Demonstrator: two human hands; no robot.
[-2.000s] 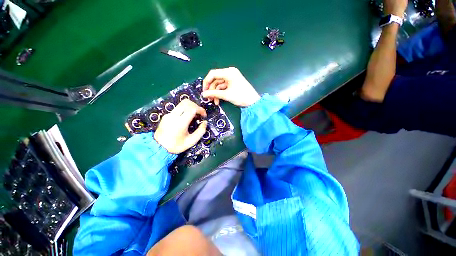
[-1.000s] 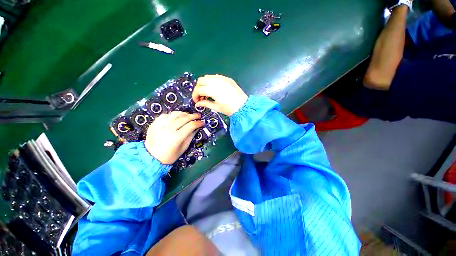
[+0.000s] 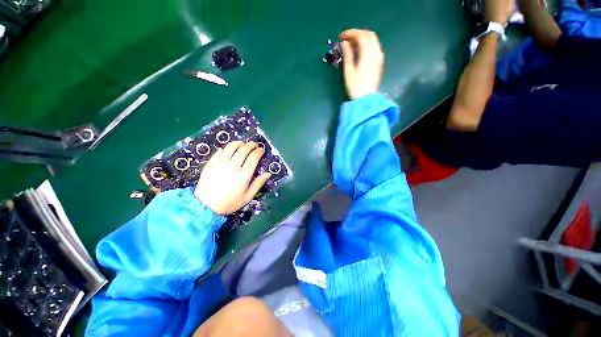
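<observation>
A pocket tray lies on the green bench in front of me, with several black ring parts in its pockets. My left hand rests over the middle of the tray with its fingers spread, and hides several pockets. Whether it touches a part under the fingers cannot be seen. My right hand is away from the tray, at the loose parts pile, with thumb and forefinger at its right side. The fingertips are blurred, and whether they grip a part cannot be told.
A dark square part and a short marker or small knife lie beyond the tray. Tweezers lie by the metal stand. A tray stack is at lower left. Another person's arm is at upper right.
My right hand has left the tray and moved up and right to the loose parts pile. My left hand has stayed on the tray. The whole view has shifted somewhat.
</observation>
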